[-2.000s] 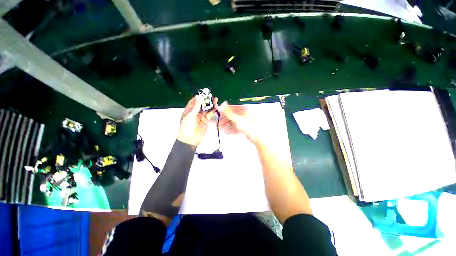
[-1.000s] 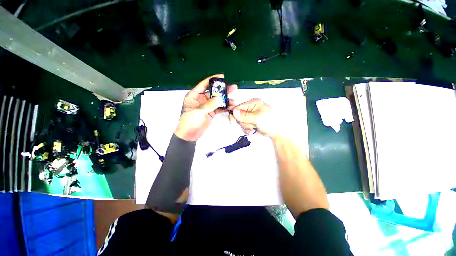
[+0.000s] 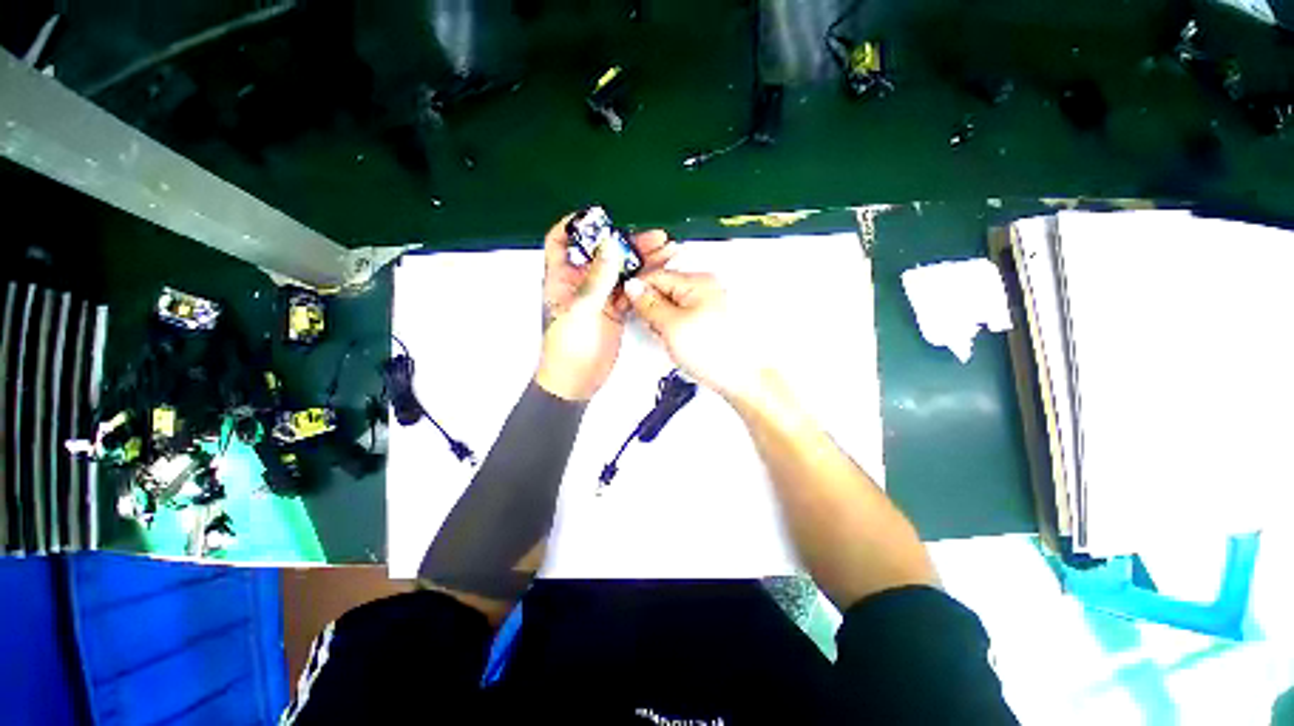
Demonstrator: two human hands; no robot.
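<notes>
My left hand (image 3: 579, 315) holds a small black adapter housing with a pale circuit board (image 3: 596, 237) in it, above the far part of the white sheet (image 3: 710, 511). My right hand (image 3: 686, 315) is at the near right edge of the housing, its thumb and fingertips closed at the cord end; the exact grip there is too small to tell. A tied black output cord (image 3: 663, 409) with a small plug lies on the sheet below my hands. A second black cord (image 3: 406, 390) lies at the sheet's left edge.
Unfinished units with yellow blocks (image 3: 307, 421) are heaped at left, beside a ridged stack (image 3: 54, 411) and above blue bins (image 3: 178, 638). Scattered units (image 3: 866, 64) lie on the green conveyor. A grey post (image 3: 185, 177) stands upper left. Crumpled paper (image 3: 959, 301) and sheet-topped trays (image 3: 1185, 383) are at right.
The board, bare two seconds ago, now sits in the black housing. The housing has tilted in my left hand since a second ago, and the cord on the sheet has swung to point towards me.
</notes>
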